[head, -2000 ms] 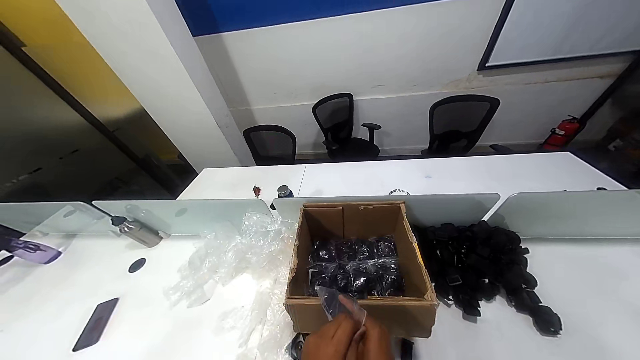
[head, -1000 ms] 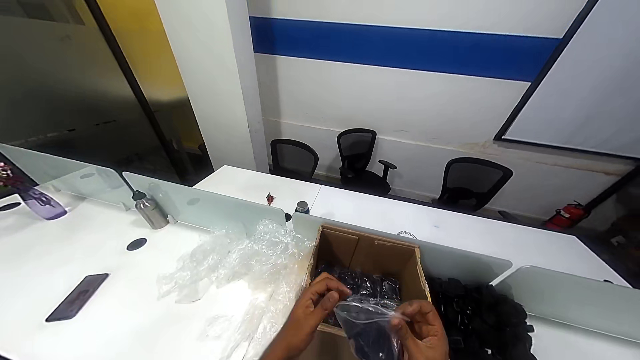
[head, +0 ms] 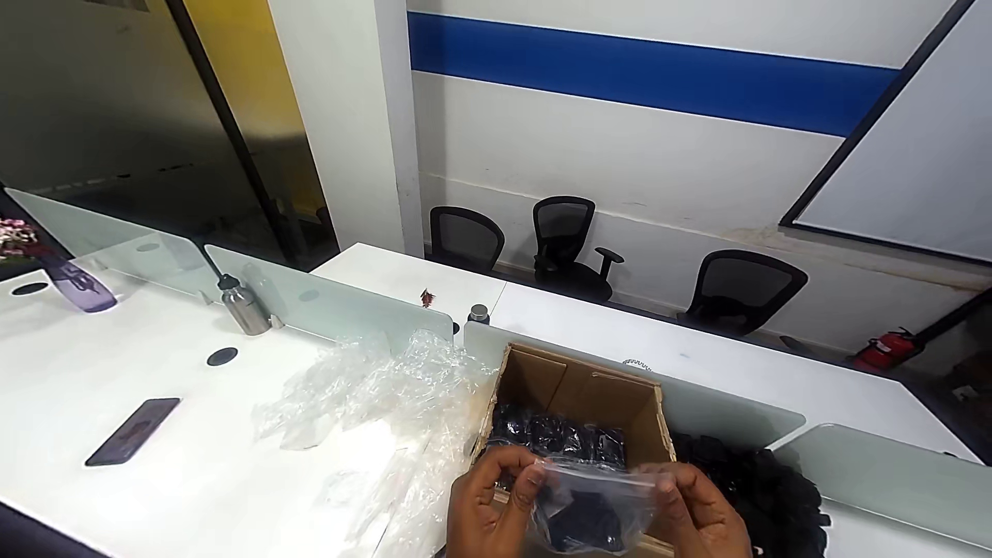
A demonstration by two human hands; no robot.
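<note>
My left hand [head: 500,496] pinches the upper left corner of a clear plastic zip bag [head: 593,508] between thumb and fingers. The bag's other upper corner is gripped by my right hand [head: 690,508]. Something black shows inside the bag, its exact kind unclear. Both hands are in front of an open cardboard box [head: 585,376], which holds several black items in clear wrapping [head: 562,434]. Right of the box lies a heap of black items [head: 763,488], partly hidden by my right hand.
Crumpled clear plastic bags [head: 387,395] spread left of the box. Farther left are a dark phone [head: 133,432], a metal bottle [head: 245,306] and a purple vase [head: 81,285]. Frosted glass dividers [head: 341,298] stand behind, with another white desk [head: 620,325] and black mesh chairs [head: 564,240] beyond.
My hands, close together at the box front two seconds ago, are now apart with the bag stretched between them. The view has tilted up and turned.
</note>
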